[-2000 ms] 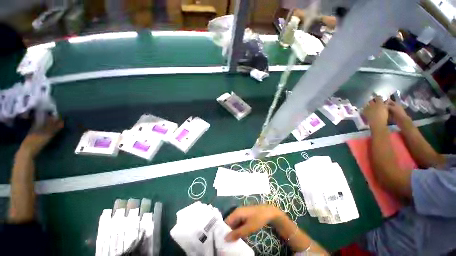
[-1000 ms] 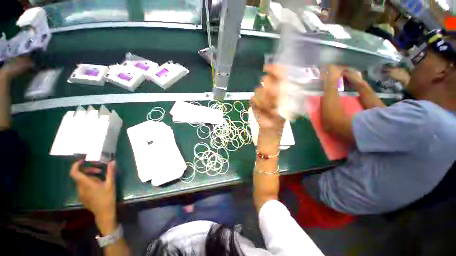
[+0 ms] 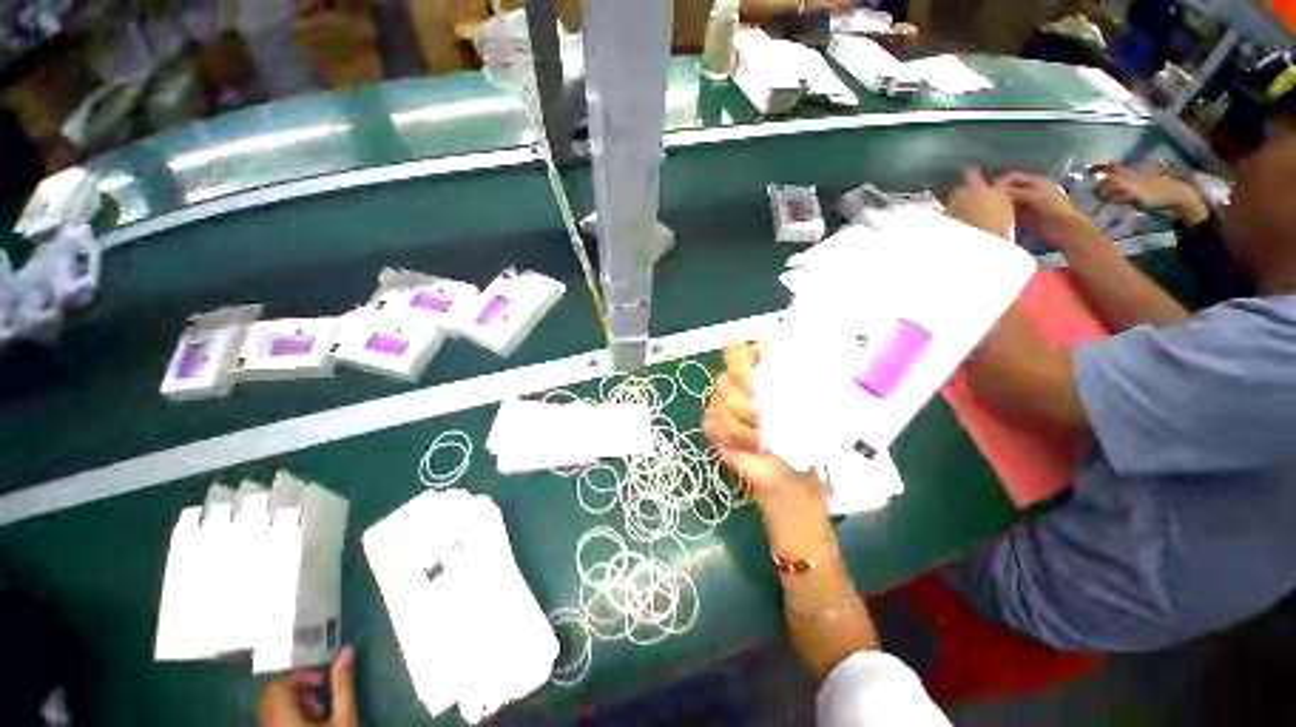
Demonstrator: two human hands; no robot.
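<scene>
My right hand (image 3: 760,426) is raised right of centre and grips a thick stack of white box blanks (image 3: 817,362) by its left edge; a purple panel shows on the face. My left hand (image 3: 316,699) is cut off by the bottom edge, at the near end of white folded cartons (image 3: 249,575) standing in a row with pointed flaps up. Whether it grips one I cannot tell. A stack of white blanks (image 3: 462,597) lies on the green worktop between my hands. More white card (image 3: 864,480) shows below the held stack, mostly hidden.
Pale rubber bands (image 3: 647,490) lie loose by a small stack of white cards (image 3: 569,433). Product packs (image 3: 384,334) sit on the belt beyond the metal rail (image 3: 284,433). A grey post (image 3: 625,185) rises at the rail. A person in a grey shirt (image 3: 1187,455) works beside a red mat (image 3: 1030,426).
My right hand was at the blanks in front, then rose in a blur and now holds a stack at the right. My left hand came to the cartons and now sits lower in the picture.
</scene>
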